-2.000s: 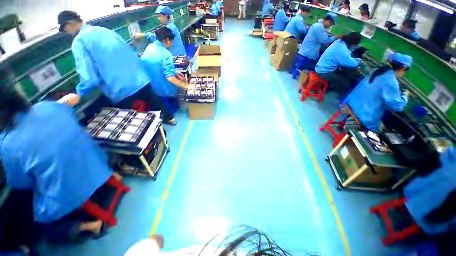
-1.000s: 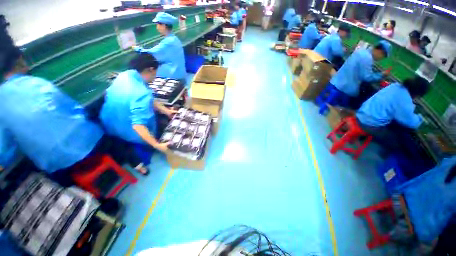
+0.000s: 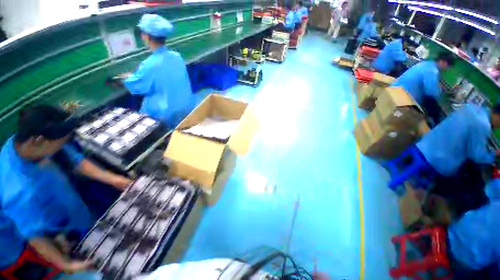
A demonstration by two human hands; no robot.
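Observation:
Neither of my hands can be made out. A blurred pale shape (image 3: pixel 203 270) and dark looped wires (image 3: pixel 268 263) show at the bottom edge. Nearest on the left, a black tray of pale rectangular part-built phones (image 3: pixel 137 227) lies tilted in view, with a seated worker's hands at its sides. A second black tray of similar parts (image 3: pixel 118 131) sits behind it. An open brown carton (image 3: pixel 194 161) stands beside the trays, with something white inside.
A blue aisle floor (image 3: pixel 268 191) runs ahead, with a yellow line (image 3: pixel 359 202) on its right. Brown cartons (image 3: pixel 386 123), a blue stool (image 3: pixel 408 167) and a red stool (image 3: pixel 419 254) stand right. Workers in blue line both sides. Blue crates (image 3: pixel 214 76) stand left.
The view has moved forward along the aisle. The seated worker, both trays and the open carton are now nearer and lower left. The nearer left worker and trolley have left the view.

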